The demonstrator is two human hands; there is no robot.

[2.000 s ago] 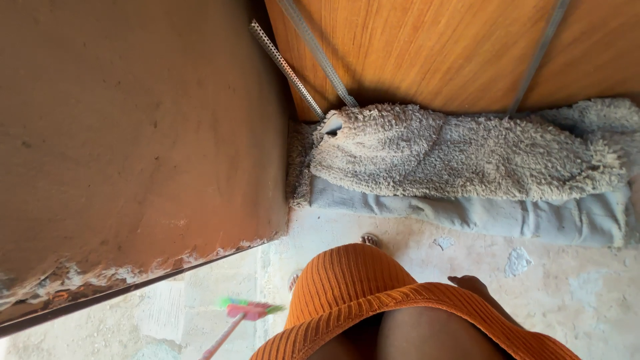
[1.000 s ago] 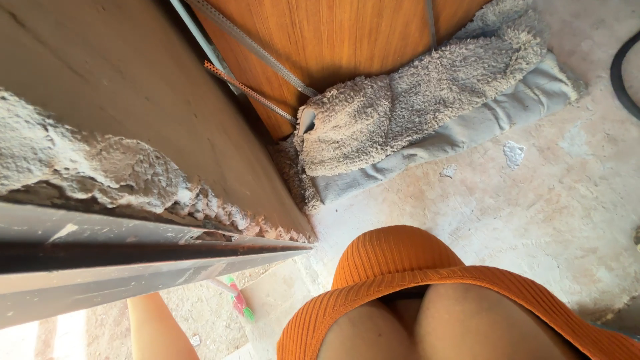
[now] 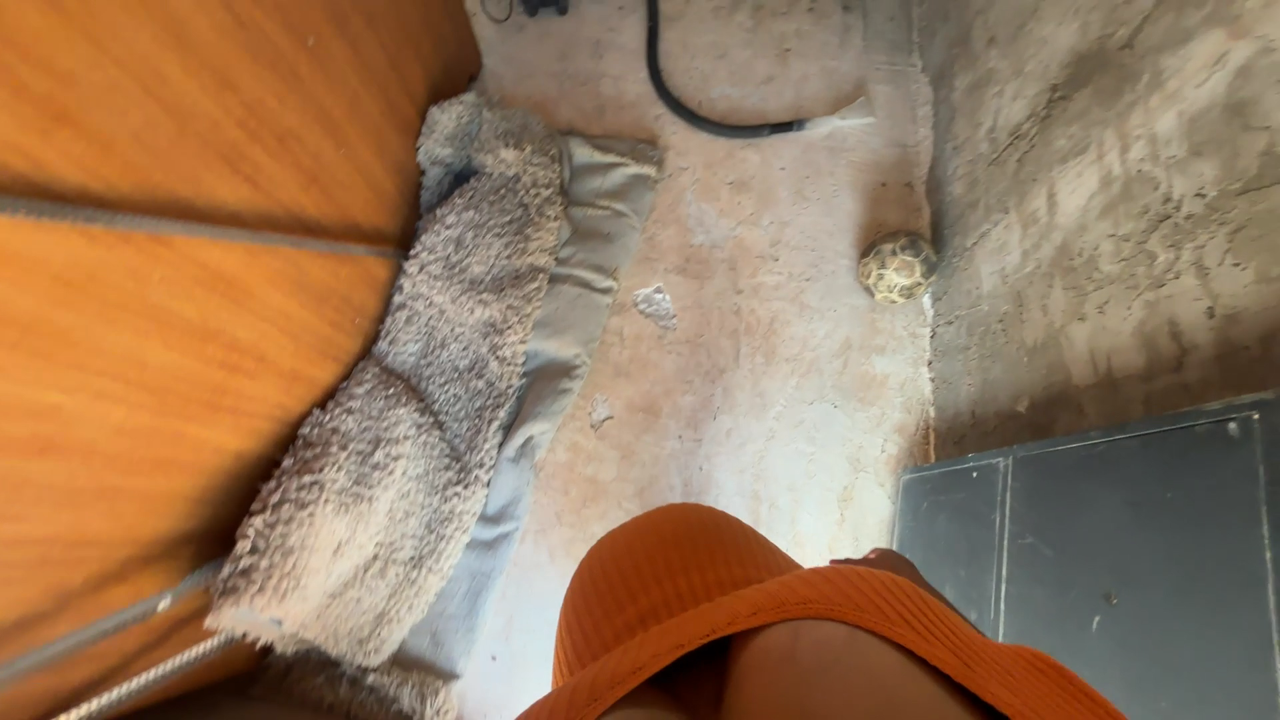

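Note:
My right hand [image 3: 885, 562] shows only in part beyond the edge of my orange ribbed top [image 3: 690, 580]; most of it and whatever it may touch are hidden. My left hand is out of view. Left of my body, a shaggy grey rug [image 3: 440, 340] lies folded along the foot of an orange wood-grain panel [image 3: 180, 370]. A grey cloth [image 3: 590, 270] sticks out from beneath the rug on its right side.
A black hose [image 3: 690, 115] with a frayed pale end curves over the worn floor [image 3: 760, 380]. A patterned ball [image 3: 897, 268] rests against the rough wall [image 3: 1100, 200]. At the lower right stands a dark metal door or cabinet [image 3: 1130, 560]. Cords [image 3: 130, 680] run across the panel.
The view has swung far to the right, bringing in the hose, the ball and the dark metal surface. The brown wall edge and the pink and green broom seen earlier are out of view.

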